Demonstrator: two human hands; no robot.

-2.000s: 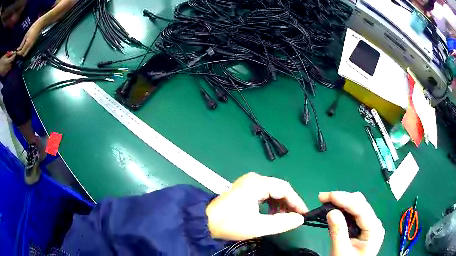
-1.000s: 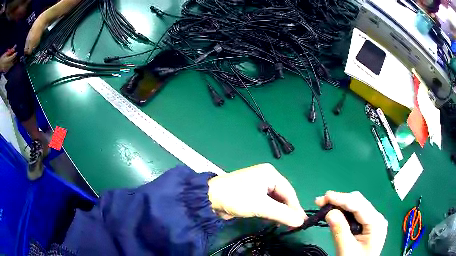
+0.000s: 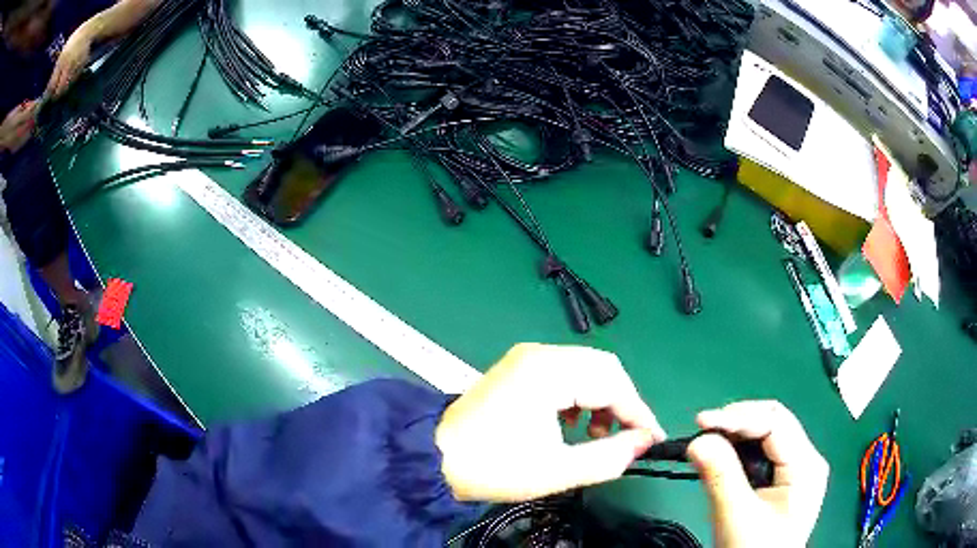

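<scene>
My left hand (image 3: 546,434) reaches in from the lower left in a dark blue sleeve, and its thumb and finger pinch the thin end of a black moulded connector (image 3: 677,448). My right hand (image 3: 766,471) is closed around the thick end of the same connector, at the lower right. A thin black cable runs beside it between the hands. A coil of black cables (image 3: 536,524) lies below the hands, cut off by the bottom edge. The pinched tip is partly hidden by the fingers.
A tangled pile of black cables (image 3: 557,75) covers the back. A steel ruler (image 3: 321,284) and dark device (image 3: 295,187) lie left. Orange-handled tool (image 3: 881,471), white card (image 3: 868,367) and yellow box (image 3: 798,203) are right. Another person's arm (image 3: 80,48) is far left.
Both hands stay on the connector. It is now held more level than one second ago, and the cable beside it lies straighter. The view has shifted slightly.
</scene>
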